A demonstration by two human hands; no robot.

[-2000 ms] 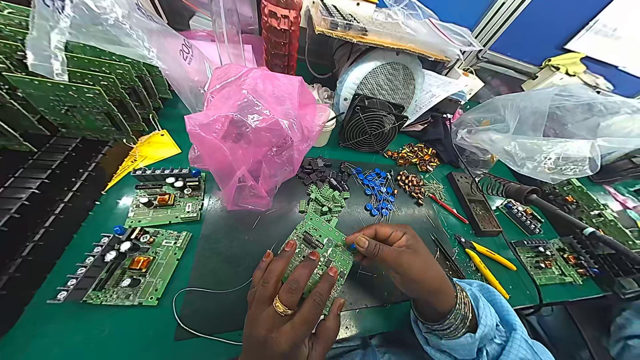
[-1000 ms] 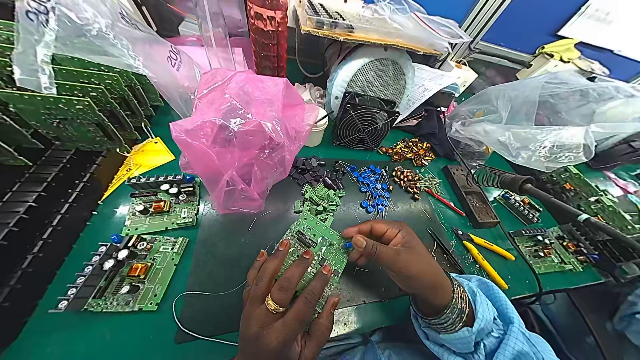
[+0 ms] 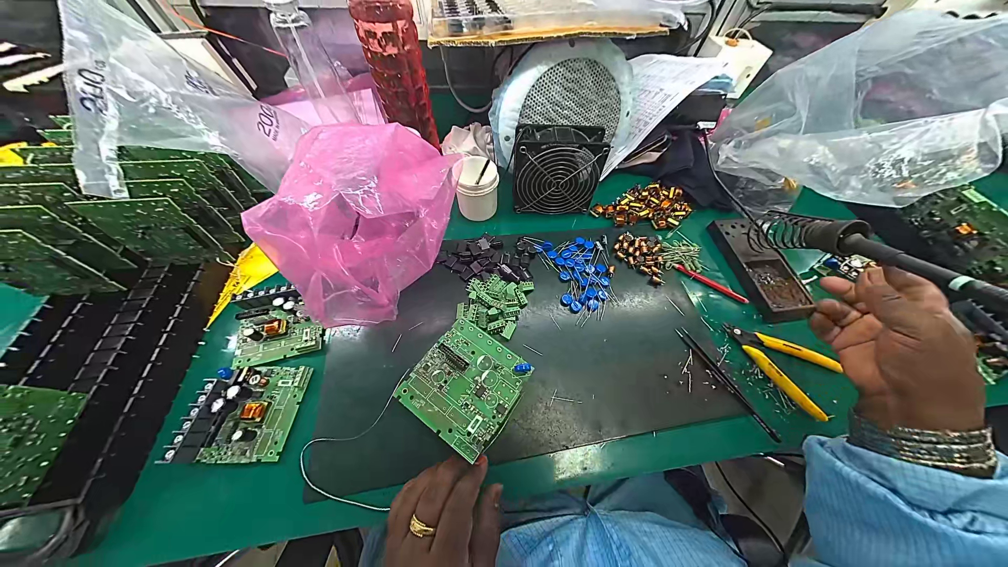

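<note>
A green circuit board (image 3: 465, 386) lies on the black mat with a blue disc component (image 3: 523, 368) at its right corner. My left hand (image 3: 449, 512) is at the board's lower corner, fingertips at or under its edge; whether it grips is unclear. My right hand (image 3: 906, 346) is raised at the right, fingers curled, just below the soldering iron (image 3: 906, 256) resting in its coil holder; whether it touches the iron is unclear. Yellow-handled cutters (image 3: 780, 370) and tweezers (image 3: 728, 384) lie left of that hand. Above the board are green terminal blocks (image 3: 492, 305) and blue disc components (image 3: 581, 276).
A pink plastic bag (image 3: 354, 220), a white jar (image 3: 477, 189) and a black fan (image 3: 557, 169) stand behind the mat. Two populated boards (image 3: 256, 413) lie at the left beside racked boards (image 3: 134, 228). A solder wire (image 3: 346, 437) loops by the mat's edge.
My right hand has left the board and moved right, to beside the soldering iron. My left hand has drawn back from the board's face to its lower corner. The view has shifted.
</note>
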